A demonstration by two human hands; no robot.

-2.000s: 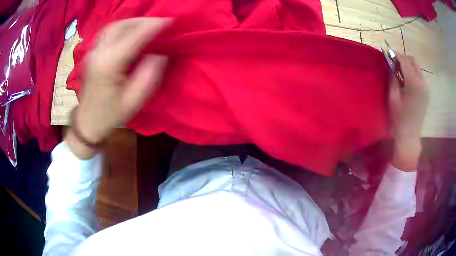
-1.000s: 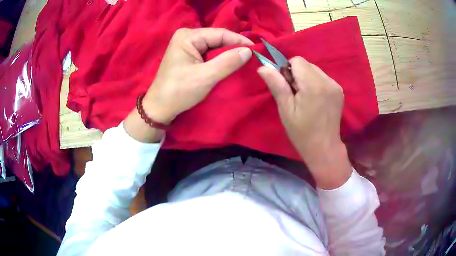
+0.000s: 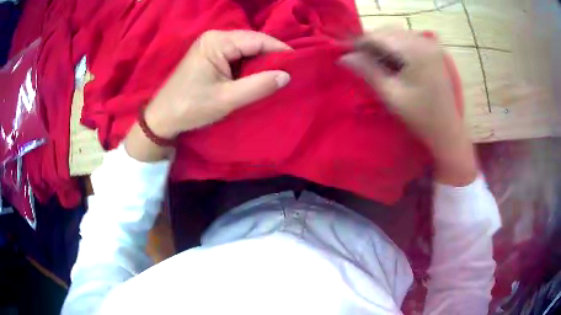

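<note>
A red shirt (image 3: 295,129) lies across the table edge nearest my body, with its cloth bunched up at the top. My left hand (image 3: 221,86) rests on the shirt's upper folded edge, thumb and fingers spread a little with red cloth between them. My right hand (image 3: 406,80) is blurred and sits further right along the same edge. It holds the dark thread snips (image 3: 382,55), whose blades are too blurred to tell if they are open. Whether its fingers also pinch cloth cannot be told.
The pale wooden tabletop (image 3: 510,80) with dark lines shows at the right. Clear-bagged red shirts (image 3: 21,117) lie at the far left beside hanging red cloth (image 3: 58,135). A large clear plastic bag over dark red goods (image 3: 517,203) is at the lower right.
My right hand has moved right and up with the snips, away from my left hand. My left hand has shifted slightly left. The shirt's right end has folded and no longer lies flat.
</note>
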